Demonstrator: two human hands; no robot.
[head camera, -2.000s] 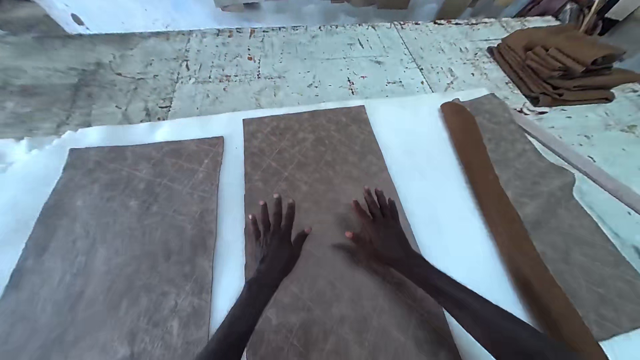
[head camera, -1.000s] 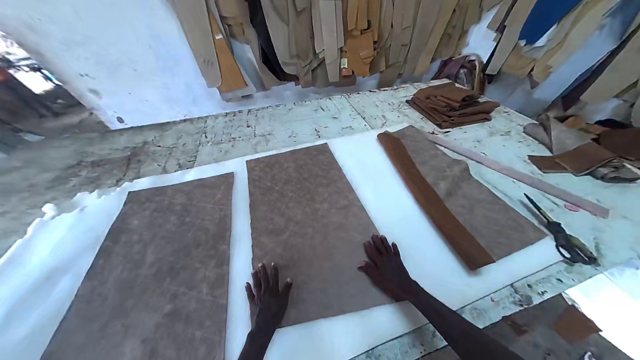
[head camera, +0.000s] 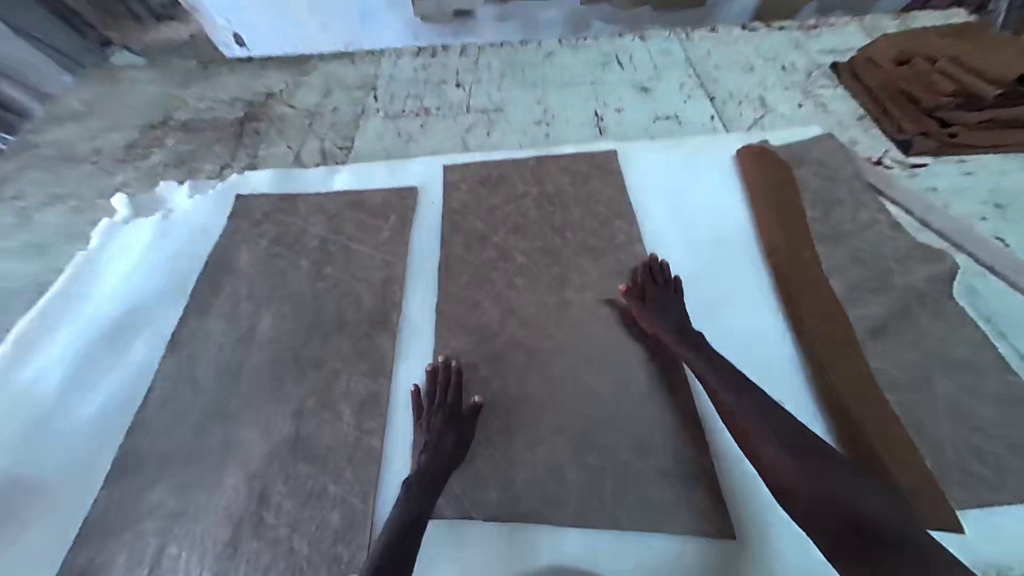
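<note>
A grey-brown leather panel (head camera: 544, 336) lies flat on a white padded sheet (head camera: 688, 208). My left hand (head camera: 444, 416) is spread at the panel's left edge, fingers apart, holding nothing. Over the right edge is my right hand (head camera: 658, 300), also spread, with a shadow beside it; whether it presses on the leather I cannot tell. A second grey-brown panel (head camera: 280, 368) lies to the left, with a strip of white sheet between the two. On the right another grey-brown leather piece (head camera: 904, 320) has its left side folded over, showing a brown underside (head camera: 832, 336).
The worn, pale painted table (head camera: 528, 96) extends beyond the sheet. Folded brown leather pieces (head camera: 944, 88) are stacked at the back right. A long flat strip (head camera: 952, 224) runs along the right piece. Behind the table stands a white wall (head camera: 320, 24).
The view has tipped, so the scissors and hanging pieces seen a second ago are out of frame. My right hand has moved away from me along the middle panel's right edge.
</note>
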